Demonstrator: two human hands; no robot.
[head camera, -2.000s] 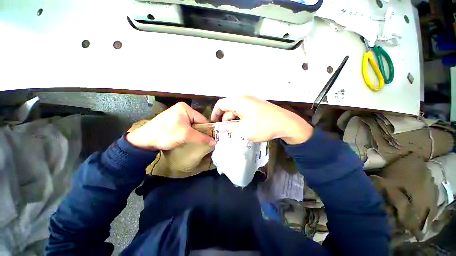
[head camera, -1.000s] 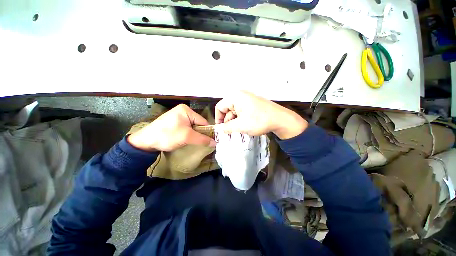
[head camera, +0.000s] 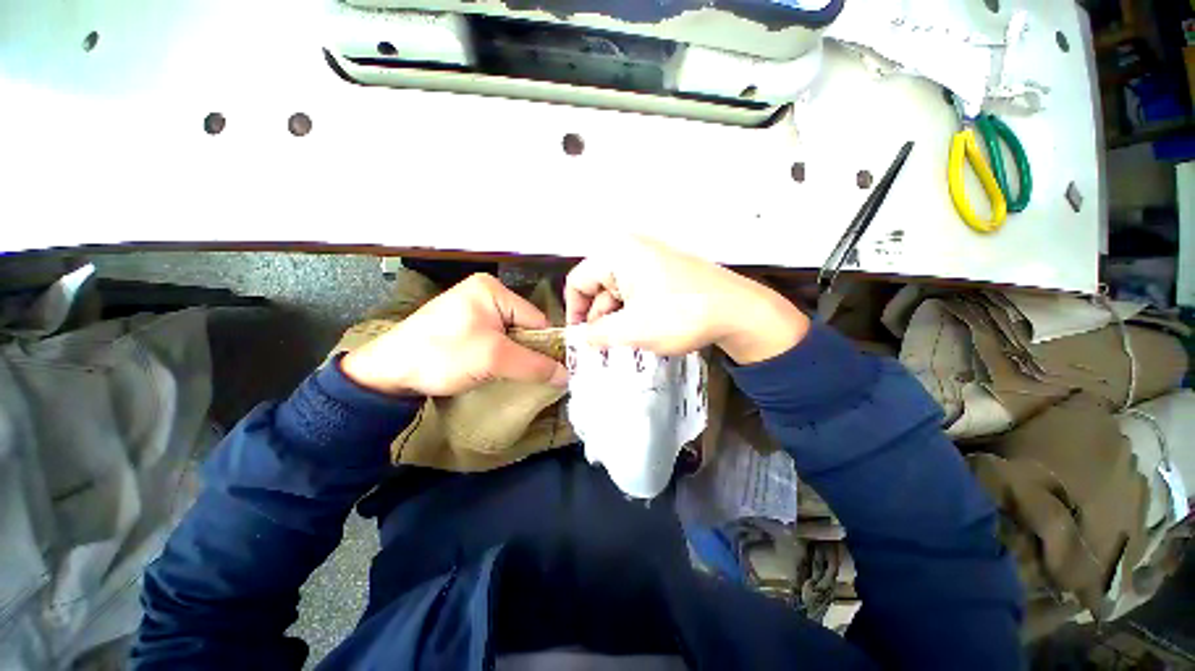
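My left hand (head camera: 452, 338) pinches the folded edge of a khaki garment (head camera: 478, 426), which hangs over my lap. My right hand (head camera: 675, 304) pinches a white test scrap (head camera: 636, 426) with rows of short dark stitched marks. The scrap's upper left edge meets the khaki edge between my two hands, and the scrap hangs down beside the garment. My right fingertips are curled; their exact grip on the khaki edge is partly hidden.
The white machine table (head camera: 433, 190) with the machine base (head camera: 577, 66) is ahead. Slim black tweezers or snips (head camera: 868, 212) and yellow-and-green scissors (head camera: 976, 173) lie at its right. Khaki garments (head camera: 1062, 485) are heaped at right, greyish ones (head camera: 98, 446) at left.
My right fingers have drawn back a little and curled since the oldest frame, and the scrap hangs slightly lower. Between the last two frames almost nothing differs.
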